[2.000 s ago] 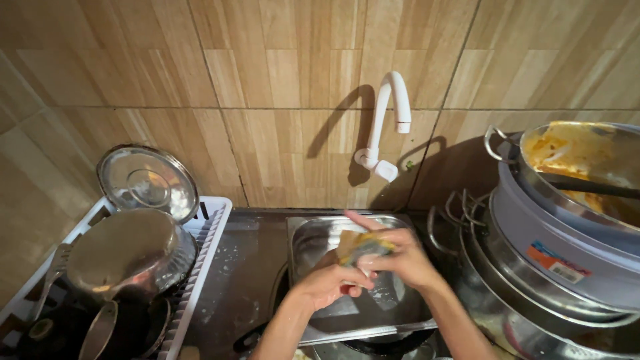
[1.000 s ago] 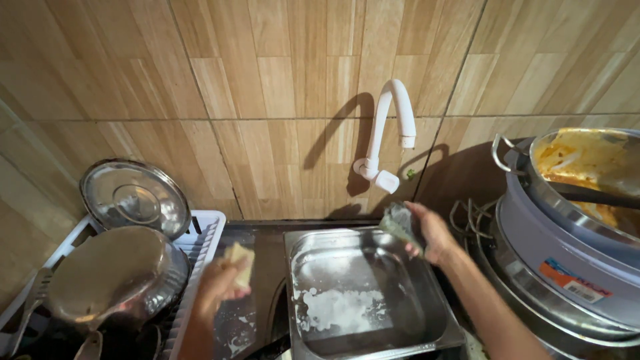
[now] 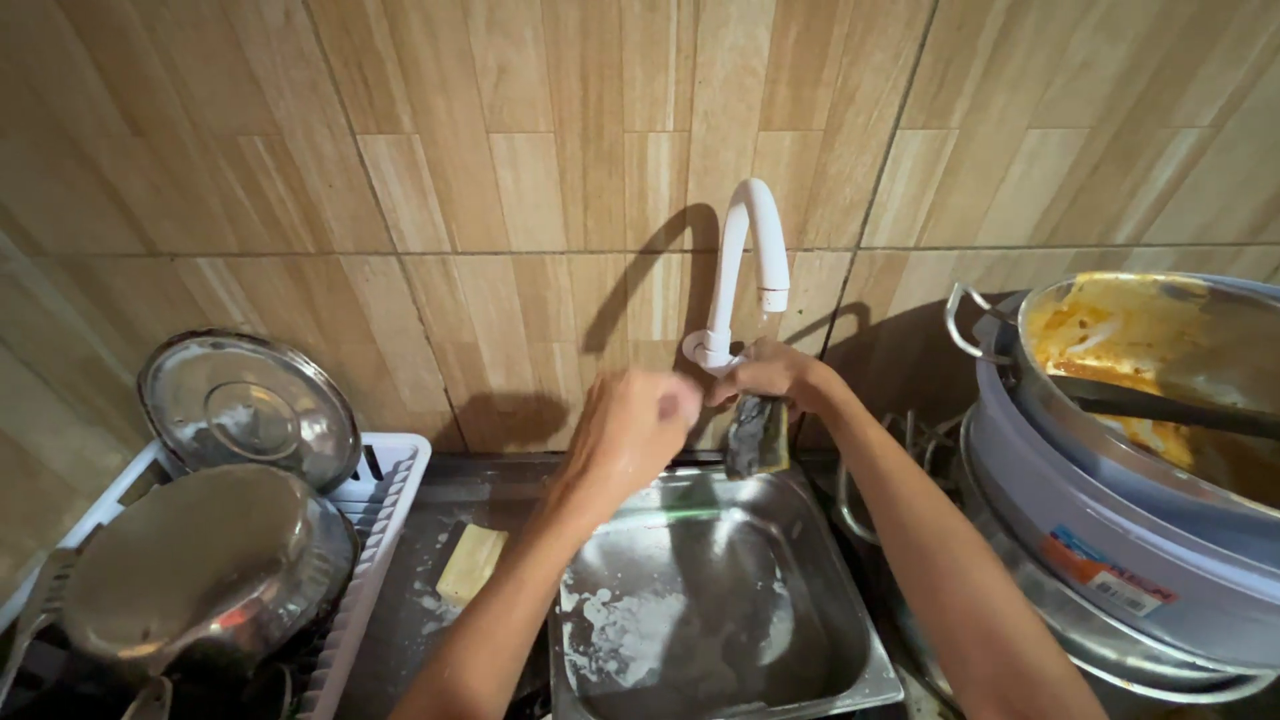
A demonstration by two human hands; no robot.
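My right hand is at the knob under the white curved faucet and holds a dark, yellow-edged scrubbing sponge that hangs below the fingers. Water seems to run from the spout onto that hand. My left hand, blurred, is raised just left of it, its fingers curled; whether they are fully closed does not show. Below both hands lies a rectangular stainless steel pan with white suds inside. A pale yellow bar of soap rests on the dark counter beside my left forearm.
On the left, a white dish rack holds an upturned metal pot and a round metal lid. At the right stand stacked metal pots and a lilac plastic basin, topped by a food-stained pot with a dark utensil inside.
The soap bar, in my left hand a second ago, now lies on the counter. My left hand has moved right and up toward the faucet. My right hand has moved to the faucet with the sponge.
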